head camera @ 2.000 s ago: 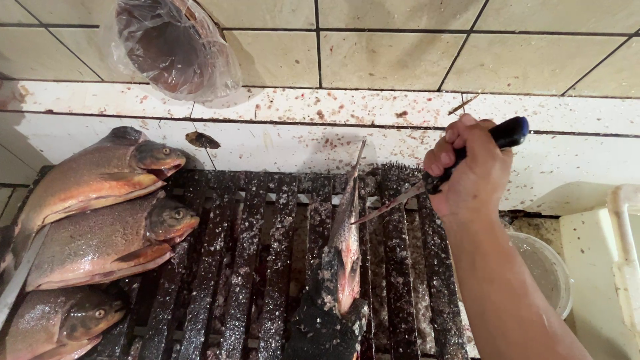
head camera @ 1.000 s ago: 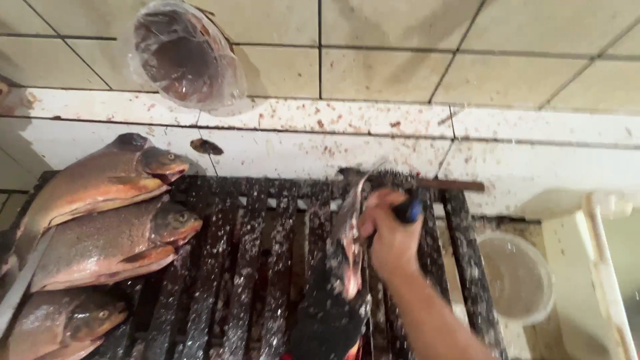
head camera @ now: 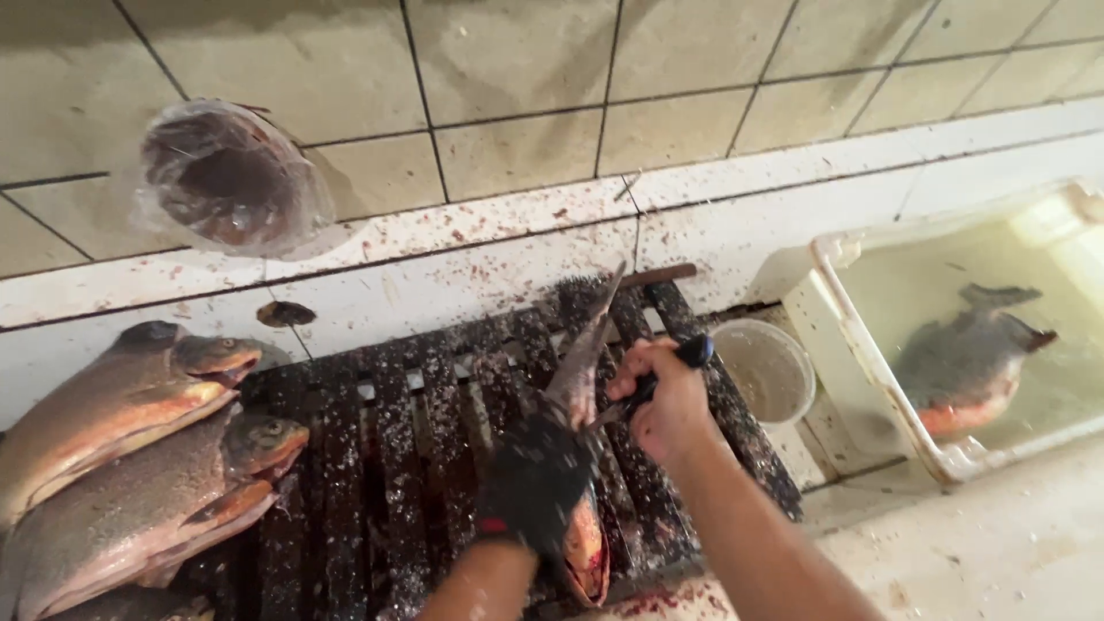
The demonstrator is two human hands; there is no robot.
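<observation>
My left hand (head camera: 536, 483), in a black glove, grips the middle of a fish (head camera: 586, 543) that stands on its edge on a dark slatted rack (head camera: 401, 466). The tail of this fish points to the wall and its head toward me. My right hand (head camera: 660, 397) is bare and closed around the black handle of a knife (head camera: 642, 392) with a blue end. The blade is mostly hidden and blurred beside the fish, just right of my gloved hand. Loose scales cover the slats.
Several whole fish (head camera: 129, 509) lie stacked on the left. A round container lined with clear plastic (head camera: 228, 177) stands by the tiled wall. Right of the rack are a clear round tub (head camera: 763, 371) and a white bin (head camera: 880, 371) of water with a fish (head camera: 970, 371) in it.
The view has swung to the right, bringing the water bin into sight. My right hand, raised with the knife two seconds ago, has come down close beside the fish.
</observation>
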